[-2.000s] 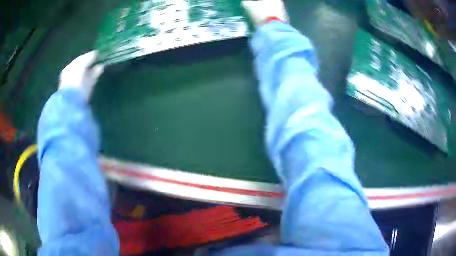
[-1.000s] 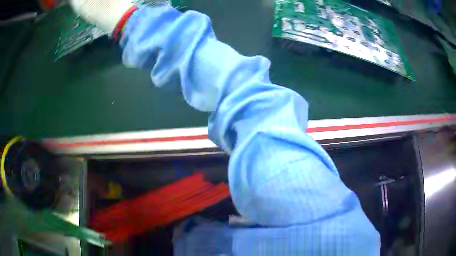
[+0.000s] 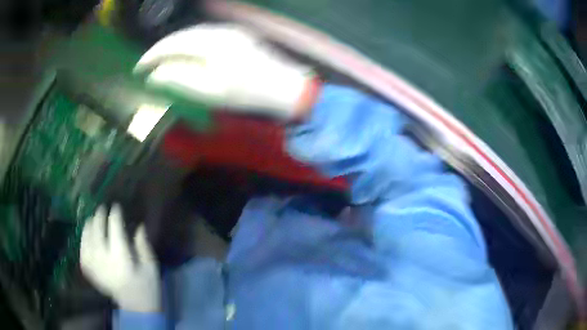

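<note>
The view is blurred. My right hand (image 3: 222,71), in a white glove with a red cuff, is at upper left over loose green strips (image 3: 193,113), fingers bent. Whether it grips them cannot be told. My left hand (image 3: 122,264), also in a white glove, is at lower left with its fingers apart. It is beside a large green circuit board (image 3: 64,142) at the left, and nothing shows in it. The board's lower part is dark and smeared.
A bundle of red strips (image 3: 244,145) lies below my right wrist. The dark-green table (image 3: 444,58) with its white-and-red striped edge (image 3: 489,161) curves across the right. Long pale-green shapes (image 3: 553,97) show at upper right. A yellow piece is at the top left.
The view has swung to the left, away from the boards on the table. My right hand has come from the table to the green strips. My left hand has come back into view.
</note>
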